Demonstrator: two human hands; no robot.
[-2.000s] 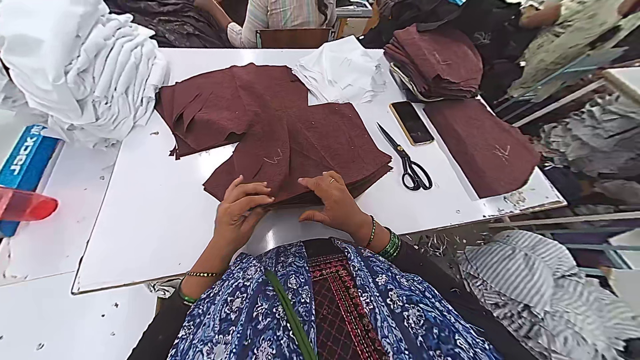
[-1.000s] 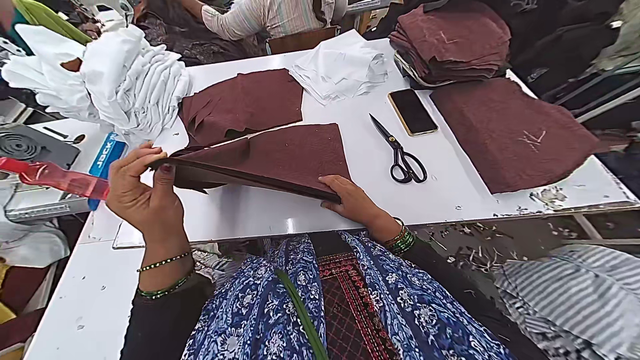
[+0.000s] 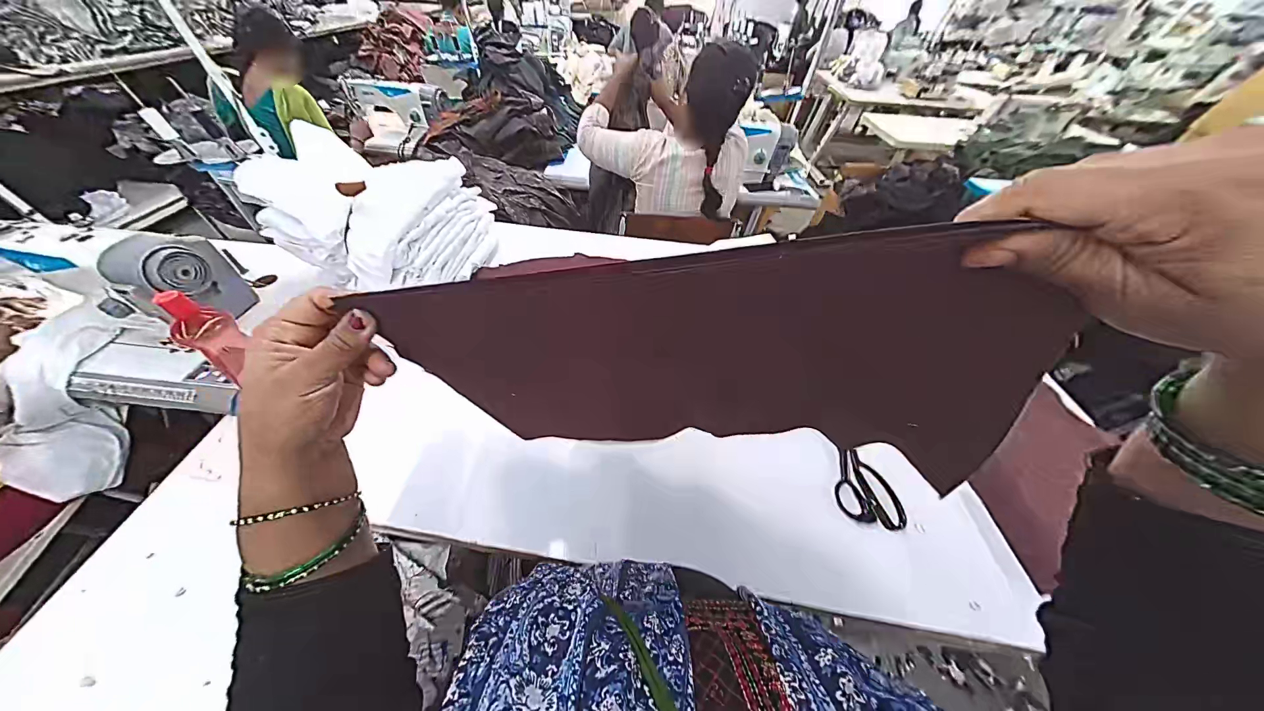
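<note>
A stack of dark maroon fabric pieces [image 3: 731, 346] hangs stretched between my hands above the white table [image 3: 592, 504]. My left hand [image 3: 311, 365] pinches its left corner between thumb and fingers. At the far right, my right hand [image 3: 1136, 237] grips the upper right corner. Below the cloth, the black handles of the scissors [image 3: 869, 499] show on the table; their blades are hidden. Another maroon piece [image 3: 1047, 474] lies at the right, partly behind the held cloth. More maroon fabric [image 3: 553, 265] shows just beyond the cloth's top edge.
A pile of folded white fabric [image 3: 395, 217] stands at the back left. A sewing machine [image 3: 178, 276] is at the left, with a red translucent plastic object [image 3: 202, 331] near my left hand. Beyond the table a person [image 3: 681, 148] sits with raised arms, and another person [image 3: 276, 89] is farther left.
Both hands have lifted the maroon stack off the table and now stretch it in the air. Two seconds ago it lay flat under my hands. The view has tilted up.
</note>
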